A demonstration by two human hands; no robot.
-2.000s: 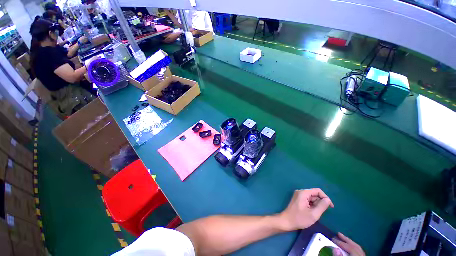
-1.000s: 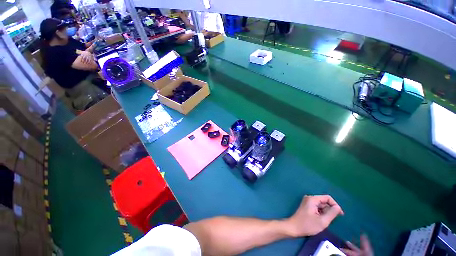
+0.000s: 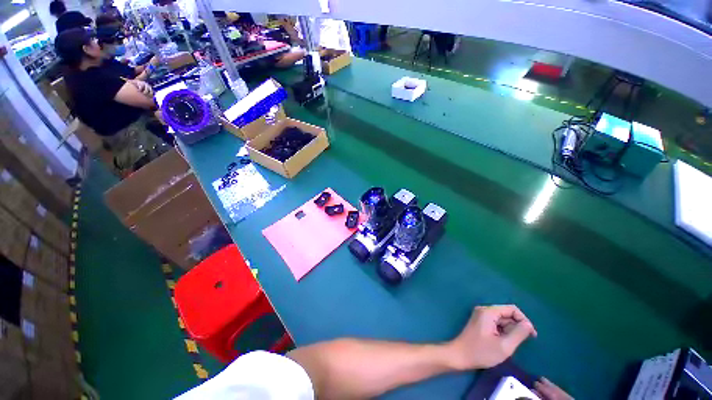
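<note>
My left hand [image 3: 496, 336] rests on the green bench at the lower right, loosely curled, with nothing visible in it. My right hand [image 3: 551, 390] is mostly cut off by the bottom edge; only some fingers show beside a white block [image 3: 511, 390]. The block sits on a black base plate [image 3: 488, 380], both partly out of view. Two black-and-silver units [image 3: 373, 226] [image 3: 407, 244] with clear, shiny tops stand side by side, ahead and left of my left hand. A pink sheet [image 3: 306, 244] left of them holds several small black parts [image 3: 335, 209].
A carton of black pieces [image 3: 287, 166] and a purple-rimmed round thing [image 3: 186, 110] stand further up the bench. A red stool [image 3: 221, 297] is at the left edge. A dark box fixture [image 3: 673, 375] is at lower right. Teal boxes [image 3: 624, 144] stand across. People are at the far left.
The view has shifted since the oldest frame, so the bench things sit further right in the picture. My right hand's fingers, raised and blurred a second ago, are now lower. My left hand keeps its pose.
</note>
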